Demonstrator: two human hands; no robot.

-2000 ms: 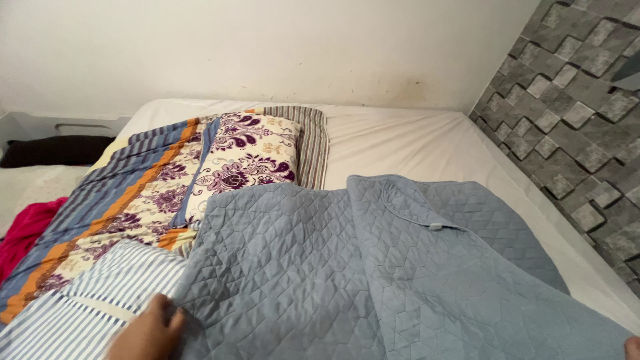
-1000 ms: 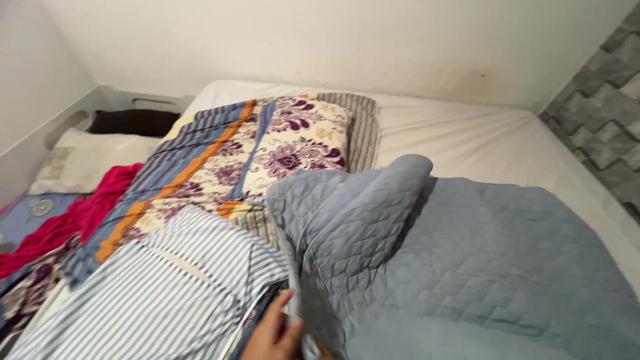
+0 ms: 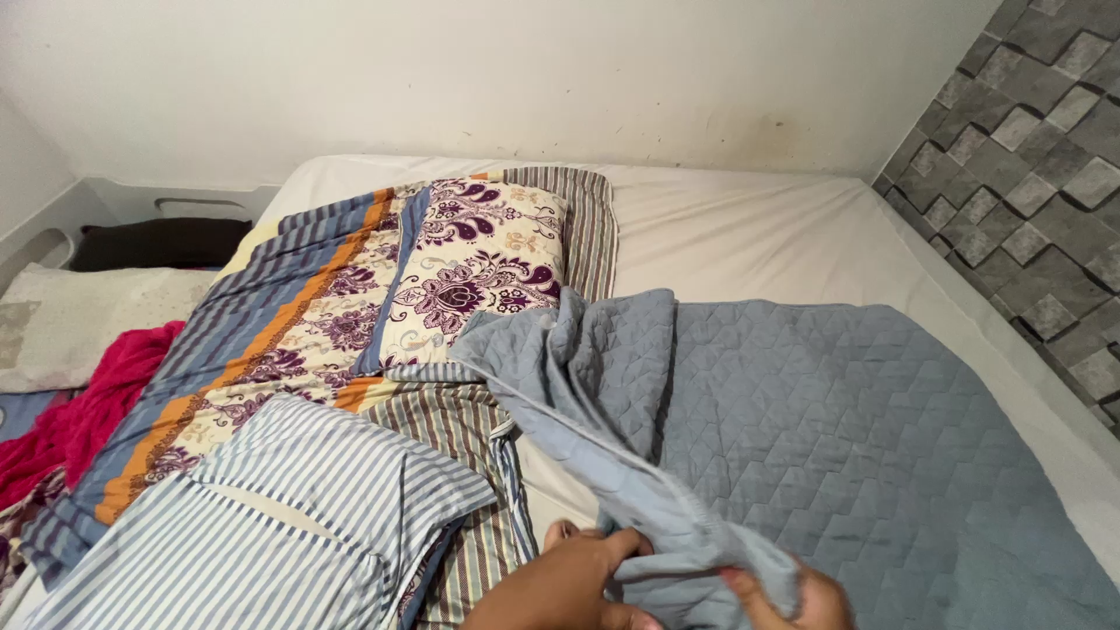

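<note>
A blue-grey quilted bedspread [image 3: 840, 437] lies over the right part of the bed, its left side gathered in folds. At the lower middle, my left hand [image 3: 569, 577] grips the folded fabric near its edge. Just to the right, my right hand [image 3: 787, 595] pinches the same edge, partly cut off by the frame. Left of the hands is a blue-and-white striped pillow [image 3: 324, 472]. Behind it lies a cream pillow with purple paisley print [image 3: 490, 271], on a matching patterned blanket [image 3: 289, 350].
White fitted sheet [image 3: 735, 227] covers the mattress up to the wall. Grey block-patterned wall covering [image 3: 1041, 157] rises at the right. On the left stand a crib-like side panel [image 3: 201, 197], a black cushion [image 3: 162, 243], a pale pillow [image 3: 96, 315] and a crumpled pink cloth [image 3: 114, 394].
The quilted bedspread's left side has been drawn rightward and bunched, uncovering more of the striped fabric beside the pillow. Both hands now hold its edge; my right hand has come into clear view.
</note>
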